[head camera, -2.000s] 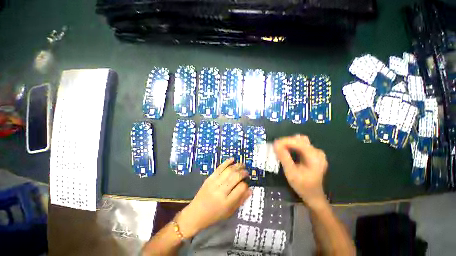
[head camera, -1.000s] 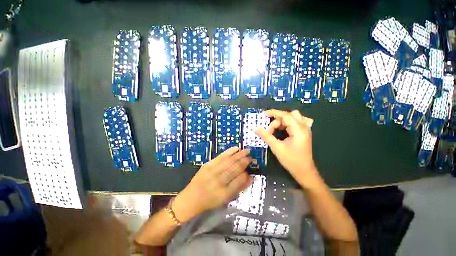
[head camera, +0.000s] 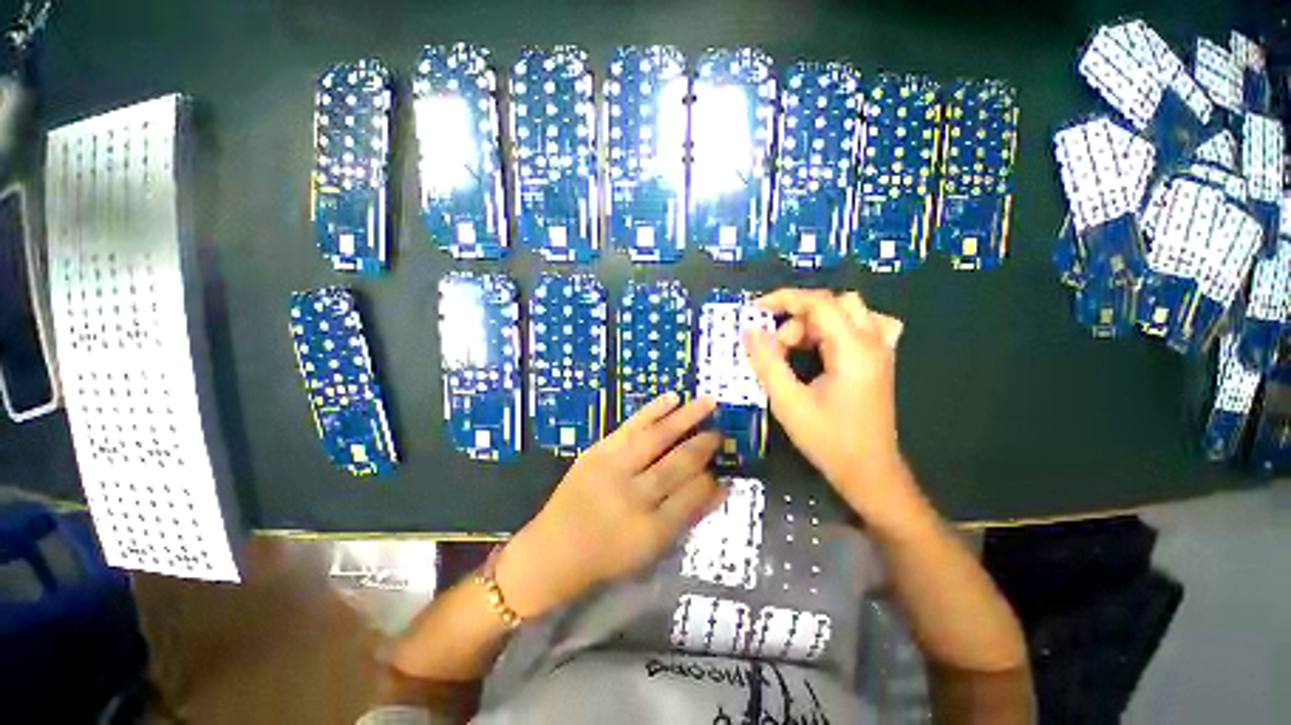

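Note:
A white dome sheet (head camera: 725, 354) lies over the upper part of a blue circuit board (head camera: 738, 438) at the right end of the front row. My right hand (head camera: 833, 383) pinches the sheet's upper right edge with thumb and index finger. My left hand (head camera: 633, 489) has its fingertips at the sheet's and board's lower left; it seems to steady the board. A clear release liner (head camera: 800, 545) with white dome sheets on it lies below the bench edge, over the grey shirt. Other bare boards (head camera: 569, 368) lie to the left in the same row.
A back row of blue boards (head camera: 557, 156) lies behind. A long white stack of dome sheet strips (head camera: 139, 340) is at left, beside a phone (head camera: 21, 305). Finished boards (head camera: 1201, 234) lie heaped at right. A clear bag (head camera: 382, 565) is below the bench edge (head camera: 425, 535).
The view has moved closer and down. My right hand has brought the dome sheet from beside the board onto its upper part. In the last second both hands moved little.

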